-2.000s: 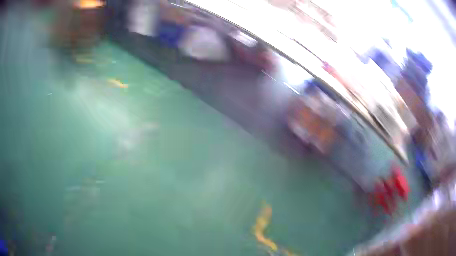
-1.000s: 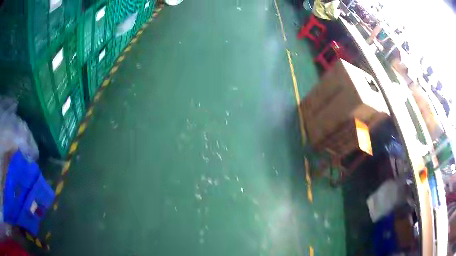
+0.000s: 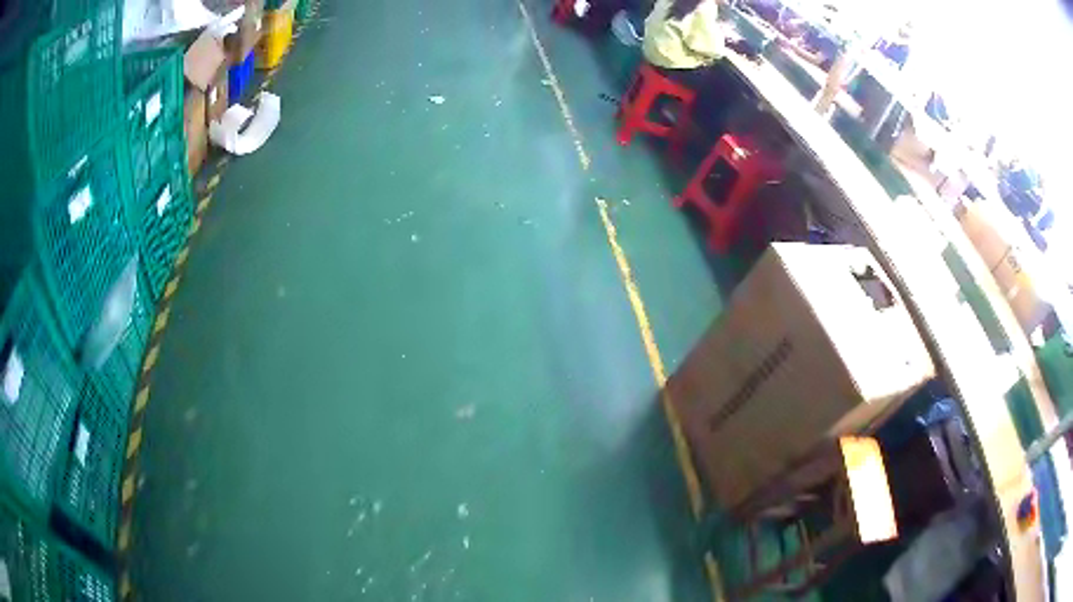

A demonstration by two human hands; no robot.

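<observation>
Neither of my hands is in the picture. Nearest in front of me is the worn green floor (image 3: pixel 388 318) of an aisle. A large brown carton (image 3: pixel 777 376) with printing on its side stands at the right, at the yellow line. A wooden stool (image 3: pixel 812 529) with a bright orange-edged top stands beside the carton, nearer to me. No truck handle or pallet load shows.
Green lattice crates (image 3: pixel 88 235) are stacked along the left, behind a yellow-black line (image 3: pixel 147 388). A white curved piece (image 3: pixel 247 124) lies by cartons. Red stools (image 3: pixel 732 188) and a person in yellow (image 3: pixel 682 35) are beside the long workbench (image 3: pixel 847 176).
The view has swung from a blurred bench side to looking along the aisle. Since one second ago, the carton sits lower in view, the blue crates have left it, and the seated person shows more.
</observation>
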